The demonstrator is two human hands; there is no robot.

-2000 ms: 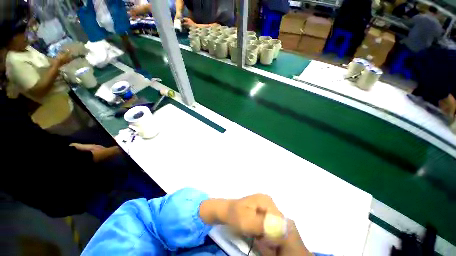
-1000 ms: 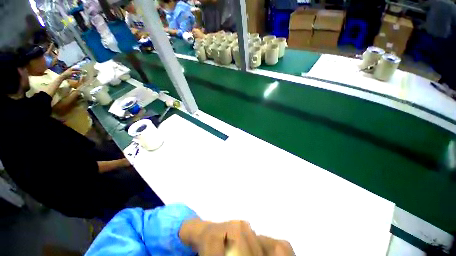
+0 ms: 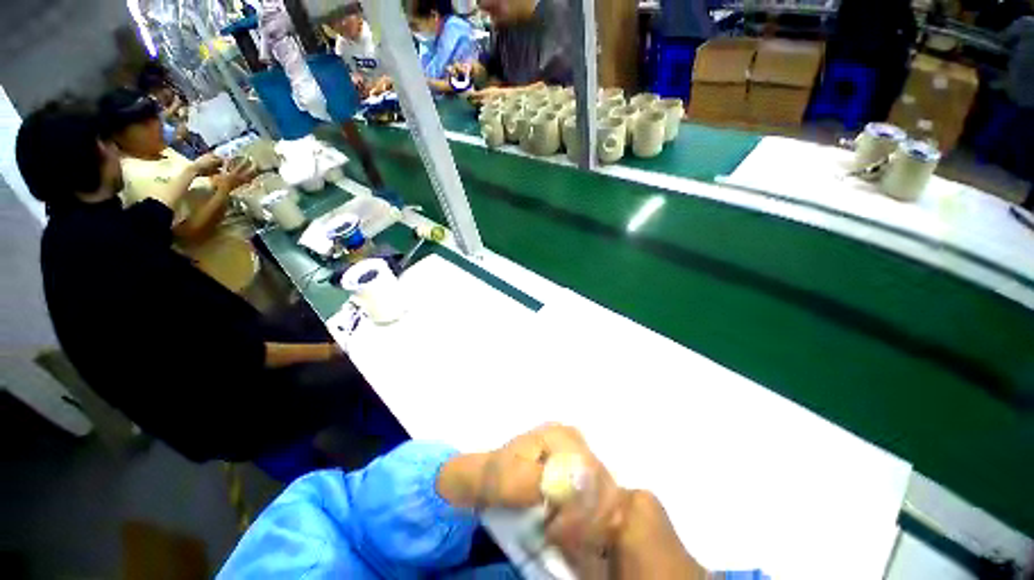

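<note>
My left hand (image 3: 505,470) comes from a blue sleeve at the lower middle, its fingers bent in against my right hand. My right hand (image 3: 641,538) meets it from the lower right. A pale yellow cap, likely a finger cot (image 3: 564,476), shows on a digit where the hands meet. Both hands are blurred and touch over the bench's near edge. The fingers hide whatever may be between them; no held part can be made out.
A white-covered bench (image 3: 680,419) lies ahead, beside a green conveyor belt (image 3: 726,261). A cream dryer head (image 3: 380,297) stands at the bench's left end near a grey post (image 3: 431,147). Many cream heads (image 3: 544,130) stand beyond the belt. A person in black (image 3: 147,317) sits at left.
The view has turned left, so the scene sits further right. Since one second ago, my hands have come higher into the picture and the yellow cap shows more.
</note>
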